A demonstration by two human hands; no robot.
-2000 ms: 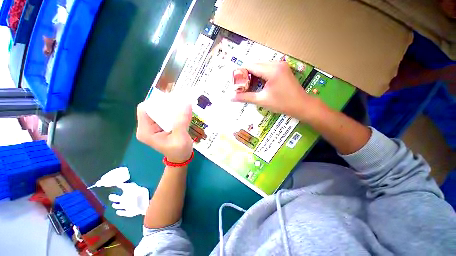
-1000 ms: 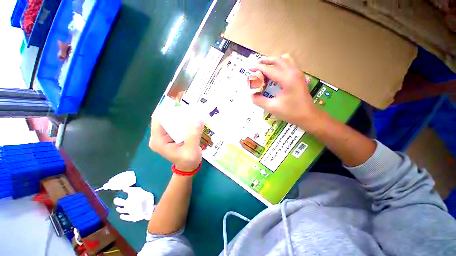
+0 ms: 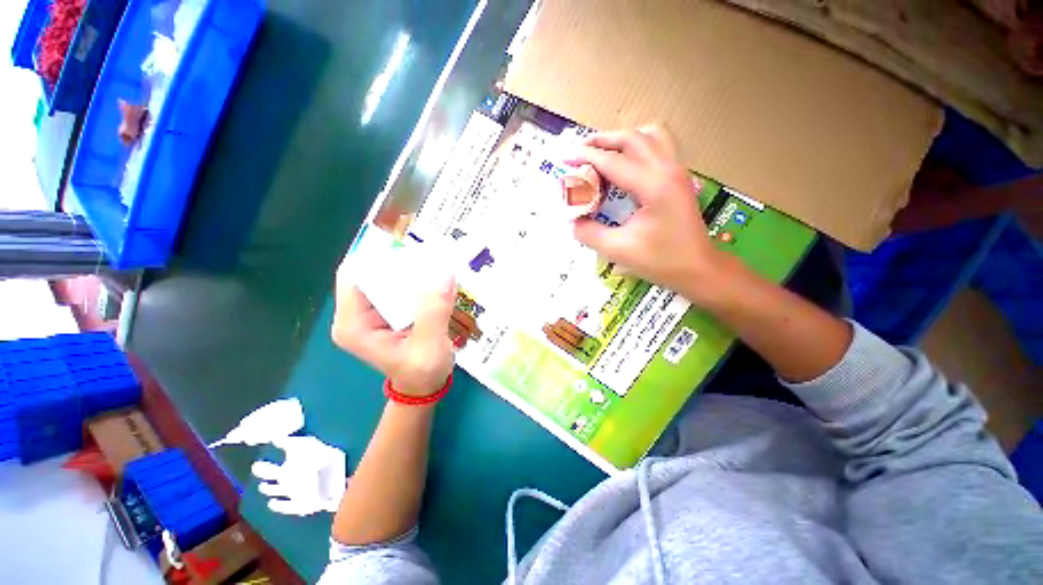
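My right hand (image 3: pixel 652 211) holds a pinkish-brown moulded figure part (image 3: pixel 581 191) by its sides, with its open-looking end facing up and left. My left hand (image 3: pixel 395 337), with a red cord at the wrist, is closed around a white squeeze bottle (image 3: pixel 400 280). The bottle is washed out by glare, and its nozzle cannot be told from the white print behind it. The hands are apart, above the green and white printed cardboard mat (image 3: pixel 641 417). The bottle and the part do not touch.
A brown carton flap (image 3: pixel 732 103) overlaps the mat's far side. A white glove (image 3: pixel 307 475) and a white spouted bottle (image 3: pixel 270 423) lie on the green bench (image 3: pixel 286 229). A blue tray (image 3: pixel 172 171) and a bin of red pieces (image 3: pixel 60 40) stand far left. Blue tote at right (image 3: pixel 938 274).
Since the earliest frame, the part has turned in my right hand so its end faces up more. Over the last second the whole view shifts slightly; the grips look the same.
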